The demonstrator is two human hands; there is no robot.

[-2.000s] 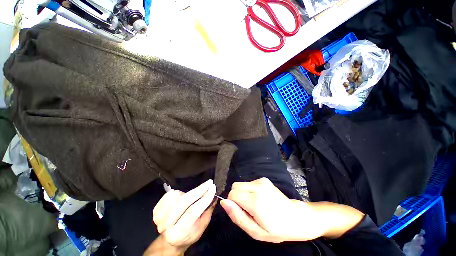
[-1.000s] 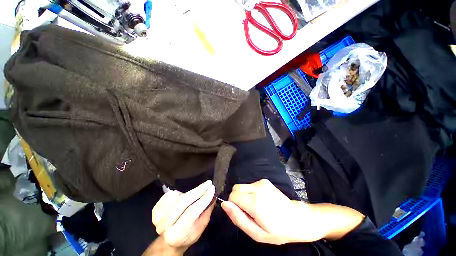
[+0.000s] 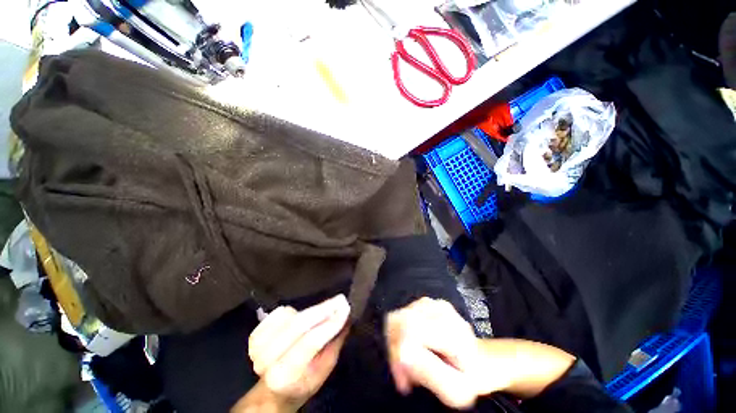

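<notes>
A dark brown-grey garment [image 3: 266, 177] lies over the table's edge on the left. A narrow strap of the same cloth [image 3: 367, 274] hangs from it down to my left hand [image 3: 299, 351], which pinches its lower end between thumb and fingers. My right hand [image 3: 436, 351] is to the right of the strap, apart from it, blurred, with curled fingers. I cannot make out a needle or thread in it. A small pink thread [image 3: 198, 275] lies on the garment.
Red-handled scissors [image 3: 432, 66] lie on the white table [image 3: 371, 113]. A metal mechanism [image 3: 218, 50] stands at top left. To the right are a blue crate [image 3: 464, 173], an open plastic bag [image 3: 524, 157] of small brown pieces, black cloth [image 3: 597, 266] and another blue crate [image 3: 698, 363].
My right hand has pulled away from the strap end, to the right and slightly down. The small glint between the hands no longer shows. The view has shifted slightly.
</notes>
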